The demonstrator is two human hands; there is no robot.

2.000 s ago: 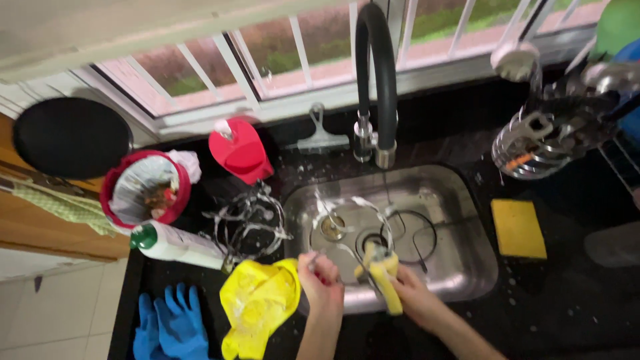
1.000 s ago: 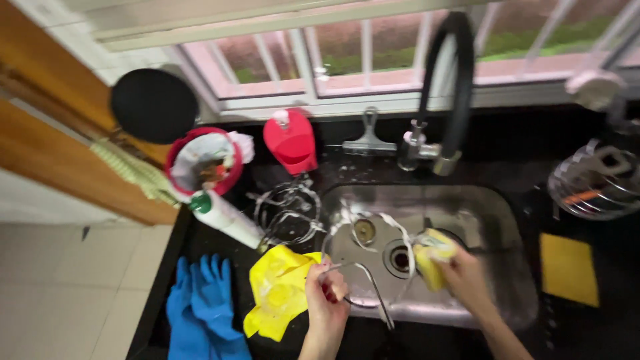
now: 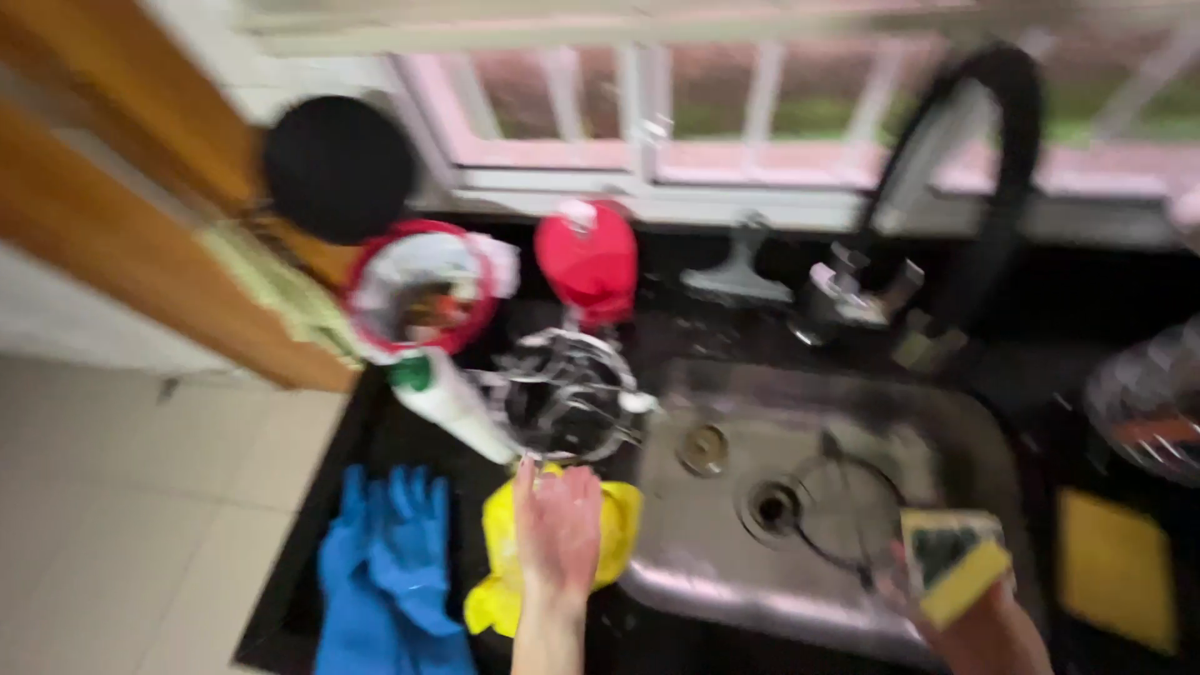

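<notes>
My left hand point(image 3: 560, 525) is over the yellow cloth point(image 3: 614, 534), its fingers spread just below a pile of soapy wire rings point(image 3: 567, 394) left of the sink; nothing shows in its palm. My right hand point(image 3: 975, 609) holds a folded yellow and green sponge point(image 3: 961, 567) at the right side of the steel sink point(image 3: 731, 600). In the sink lies a dark wire ring point(image 3: 891, 478), near the drain point(image 3: 773, 506). The picture is blurred.
Left of the cloth lie blue rubber gloves point(image 3: 403, 572). A white bottle with green cap point(image 3: 455, 403), red-rimmed bin point(image 3: 487, 291), red holder point(image 3: 589, 262) and squeegee point(image 3: 741, 272) stand or lie behind. The black faucet point(image 3: 1017, 141) arches over the sink's back; a yellow cloth point(image 3: 1116, 572) lies right.
The soapy wire ring that my left hand held over the sink has left it and appears on the pile at left. My left hand has moved left, and my right hand with the sponge right.
</notes>
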